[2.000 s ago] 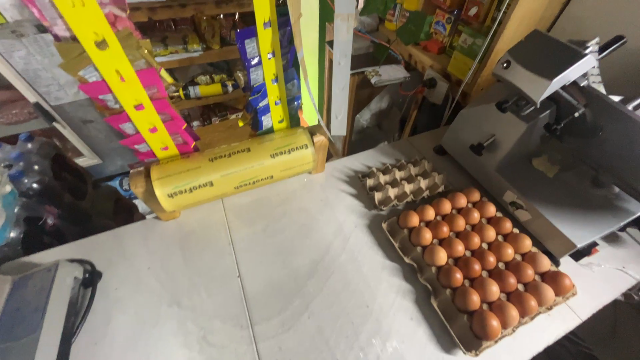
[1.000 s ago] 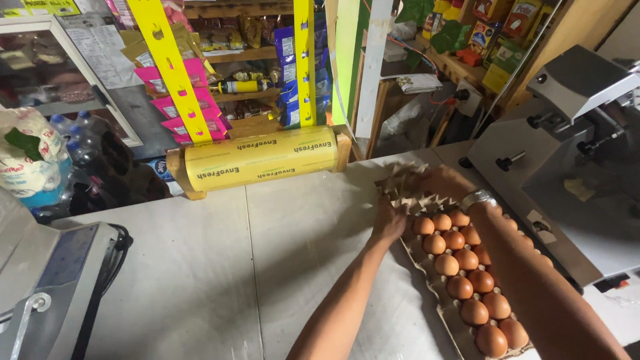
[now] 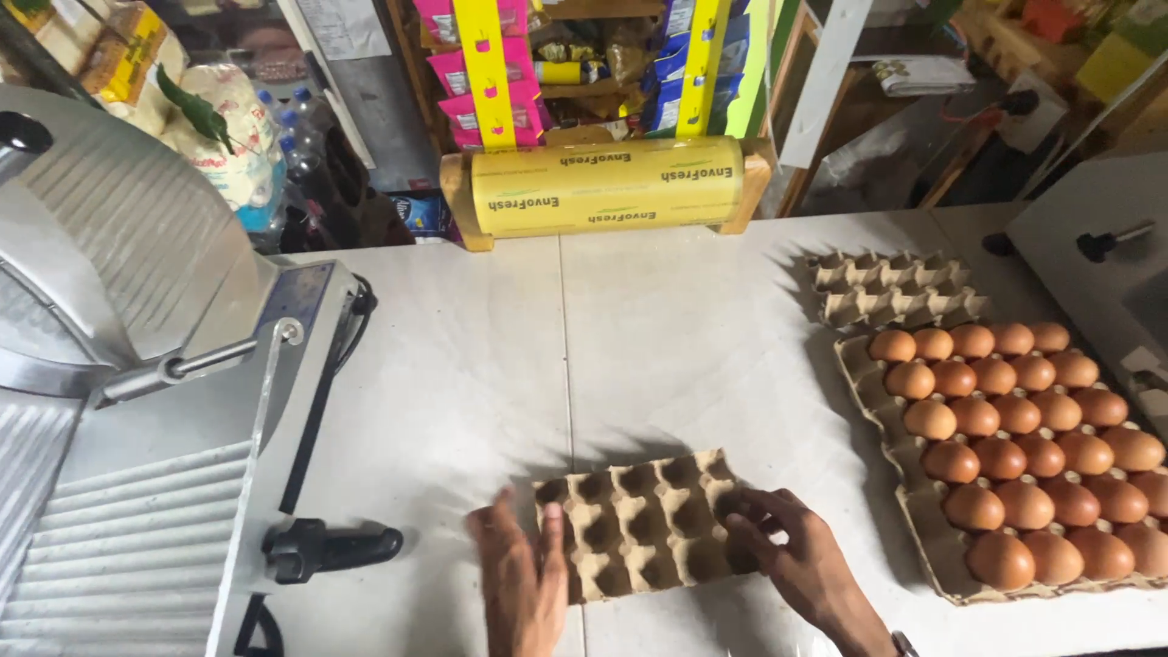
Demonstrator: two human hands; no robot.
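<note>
A small, empty cardboard egg tray (image 3: pixel 643 529) lies on the white tabletop, between both hands. My left hand (image 3: pixel 525 570) is at its left edge with fingers apart, slightly blurred; whether it grips is unclear. With thumb and fingers my right hand (image 3: pixel 794 552) holds the tray's right edge. To the right lies a large cardboard tray (image 3: pixel 890 465) full of brown eggs (image 3: pixel 999 461). Behind that one sits another small, empty egg tray (image 3: pixel 899 290).
A meat slicer (image 3: pixel 182 365) stands at the left, its black knob (image 3: pixel 328 547) jutting over the table. A yellow roll of film (image 3: pixel 607 187) on a wooden holder lines the back edge. Another grey machine (image 3: pixel 1095 246) stands at the right.
Both hands have moved from the small trays behind the eggs to the front middle of the table. One small tray now lies there between them. The view has turned left and down.
</note>
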